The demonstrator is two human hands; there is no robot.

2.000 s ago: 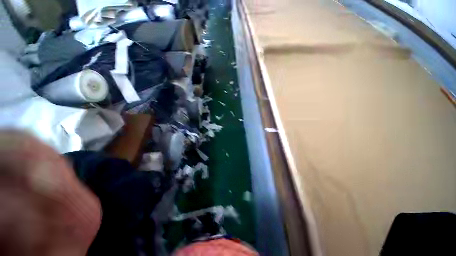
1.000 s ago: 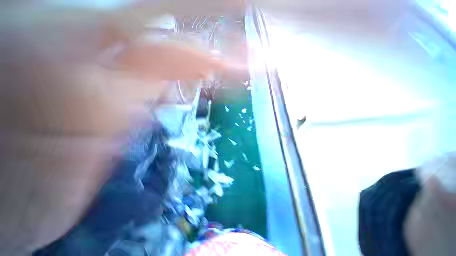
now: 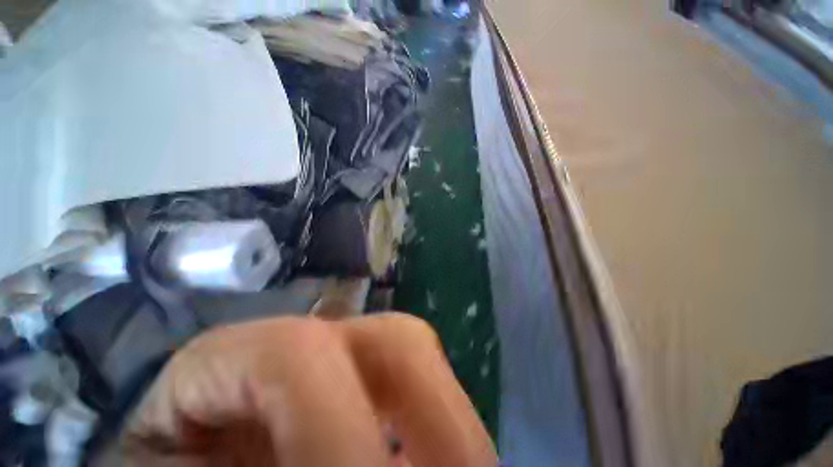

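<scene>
The tan fabric ply [image 3: 694,201] lies along the long table, its edge running beside the brown table edge [image 3: 548,182]. My left hand [image 3: 311,392] is large and blurred at the bottom, left of the table and above the aisle side. Its fingers are curled; whether they hold anything is hidden. At the lower right a black sleeve or cuff [image 3: 785,410] lies over the fabric, with only a sliver of skin of my right hand [image 3: 818,454] at the frame corner.
A green floor aisle [image 3: 443,228] with white scraps runs along the pale table skirting [image 3: 511,274]. On the left are a large white sheet [image 3: 183,109], a plastic-wrapped roll [image 3: 215,255] and heaped dark fabric [image 3: 365,119]. Another table's edge [image 3: 767,36] is at the upper right.
The view has moved along the aisle. My left hand, a blur across the upper left one second ago, is now low with curled fingers. The right sleeve has shifted towards the lower right corner.
</scene>
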